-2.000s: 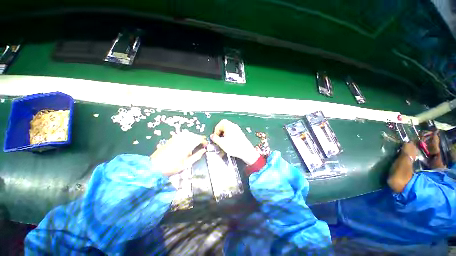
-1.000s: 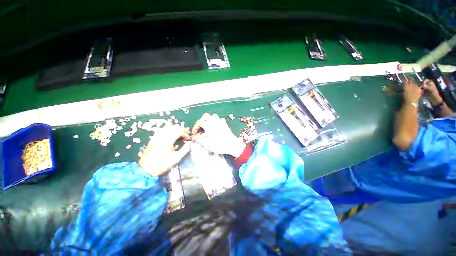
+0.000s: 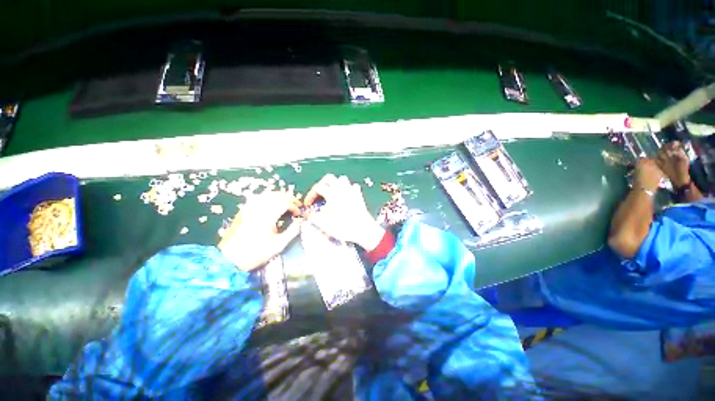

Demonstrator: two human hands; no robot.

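Observation:
My left hand (image 3: 263, 229) and my right hand (image 3: 339, 210) meet fingertip to fingertip over the far end of a silver-white phone unit (image 3: 335, 270). Their fingertips pinch a tiny dark component (image 3: 308, 210); its shape is too small to tell, and which hand bears it is unclear. A second phone unit (image 3: 274, 294) lies to the left, partly hidden by my left hand and sleeve. Pale small pieces (image 3: 165, 192) are scattered beyond and left of my left hand. Copper-red small parts (image 3: 393, 205) lie just right of my right hand.
A blue parts bin (image 3: 77, 219) stands far left. Two waiting phone units (image 3: 468, 194) lie right, beside a clear plastic sheet (image 3: 509, 232). Beyond the white strip (image 3: 259, 141), the green conveyor carries spaced phone units (image 3: 362, 78) and a black pad (image 3: 259, 84). Another person's hands (image 3: 647, 172) work far right.
My hands stay together at the phone unit's far end with small finger shifts. The camera view has swung, shifting the bench and conveyor in the picture.

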